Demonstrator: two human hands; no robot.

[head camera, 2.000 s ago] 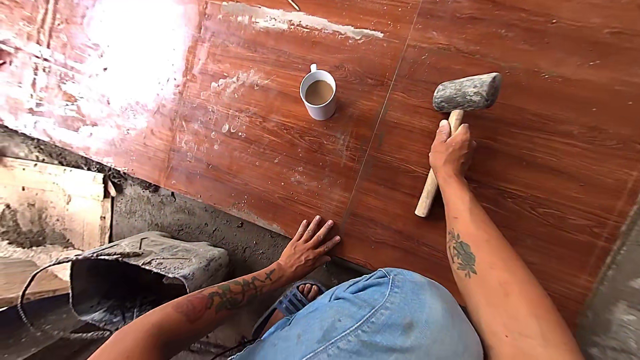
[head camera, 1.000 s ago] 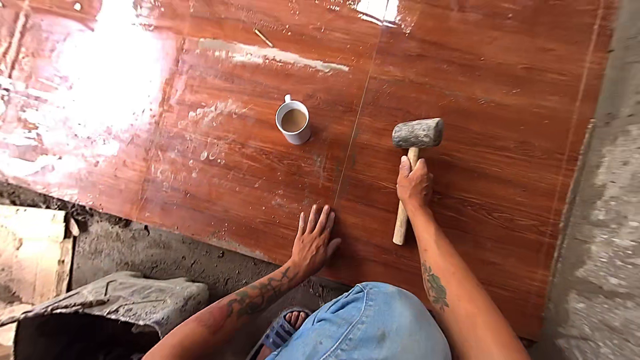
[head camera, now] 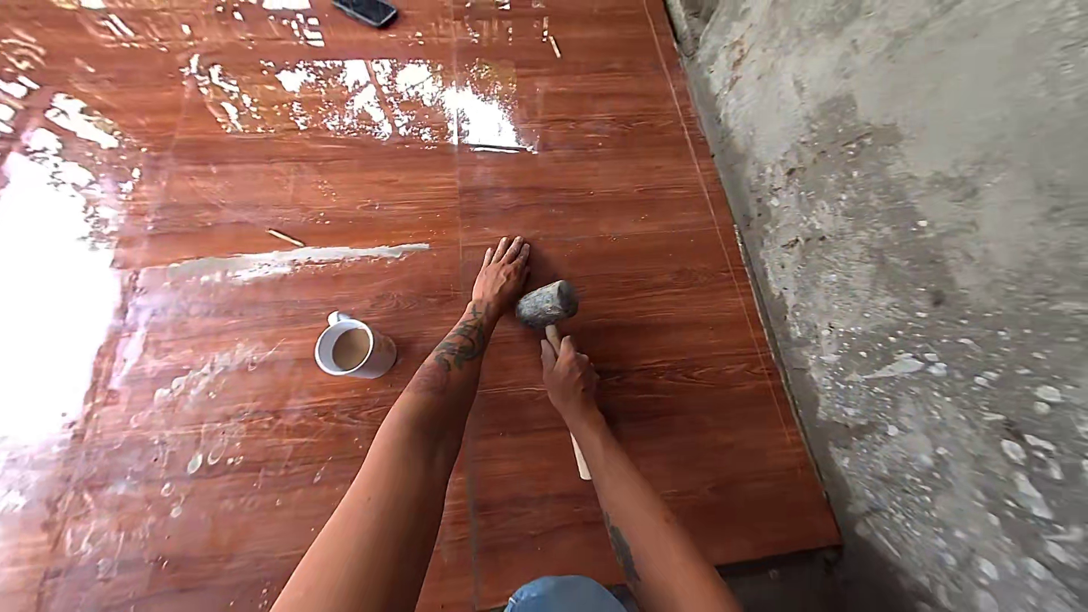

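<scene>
My right hand [head camera: 569,374] grips the wooden handle of a rubber mallet [head camera: 546,304], whose grey, worn head lies over the wood-look floor tiles [head camera: 646,280]. The handle's pale end sticks out behind the hand. Just up and left of the mallet head, my left hand [head camera: 500,276] is pressed flat on the tiles near a joint, fingers extended and holding nothing. Left of my left forearm stands a white mug [head camera: 374,353] with a light brown drink in it. Whether the mallet head touches the tile I cannot tell.
A rough cement wall [head camera: 892,255] runs along the right side. A phone [head camera: 365,10] lies at the top. Small sticks [head camera: 285,237] [head camera: 554,46] and a whitish smear [head camera: 297,259] are on the tiles. The tiled area ends at a lower edge [head camera: 778,557] at bottom right.
My left hand has moved forward from near the tiles' front edge to a spot beside the mallet head. The mallet stays in my right hand. The view has shifted forward and right.
</scene>
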